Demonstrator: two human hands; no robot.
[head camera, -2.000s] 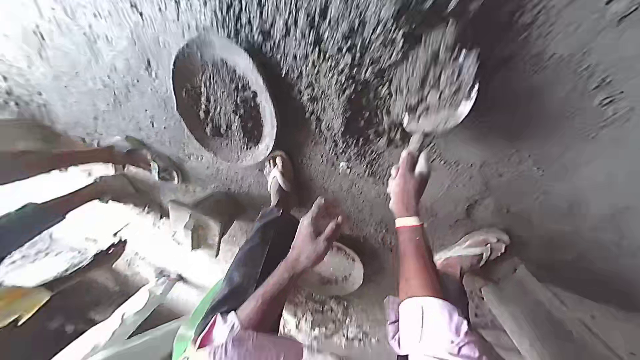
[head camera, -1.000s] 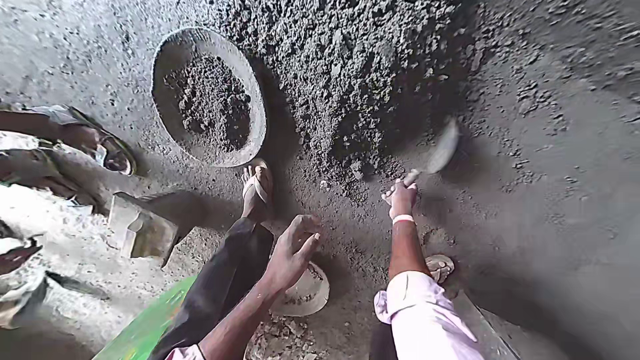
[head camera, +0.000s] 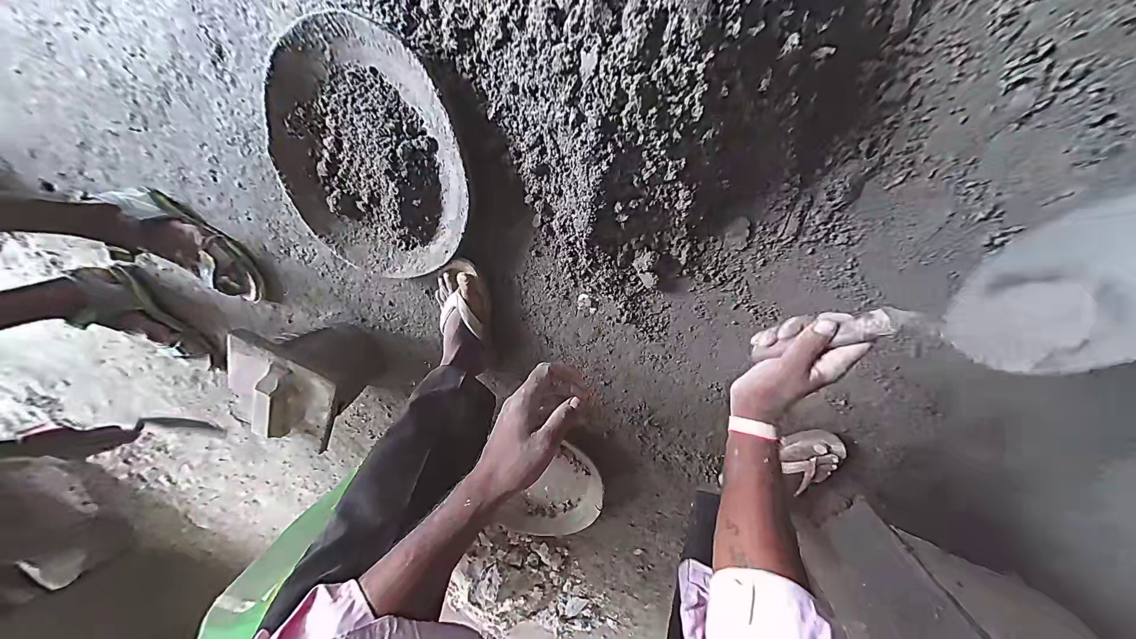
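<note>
My right hand (head camera: 799, 359) grips the handle of a round-bladed scoop or trowel (head camera: 1047, 288), whose pale blade is blurred at the right edge. Nothing is held in my left hand (head camera: 532, 426), which hangs with curved, parted fingers over a small round dish (head camera: 577, 497) with dark crumbs in it. A large shallow pan (head camera: 453, 195), partly filled with dark damp mix (head camera: 377, 151), rests on the ground at upper left. Right of it spreads a heap of dark, crumbly mix (head camera: 612, 115), beyond both hands.
My sandalled feet (head camera: 463, 306) (head camera: 809, 453) are below the pan and beside my right forearm. Another person's feet in sandals (head camera: 195, 244) are at the left. A small block-like metal or wooden piece (head camera: 280, 386) stands near my left leg, and rubble (head camera: 524, 586) lies below the dish.
The scoop, heaped with mix two seconds ago, has swung from beside the heap to the far right. My right hand still grips its handle. My left hand stays over the dish.
</note>
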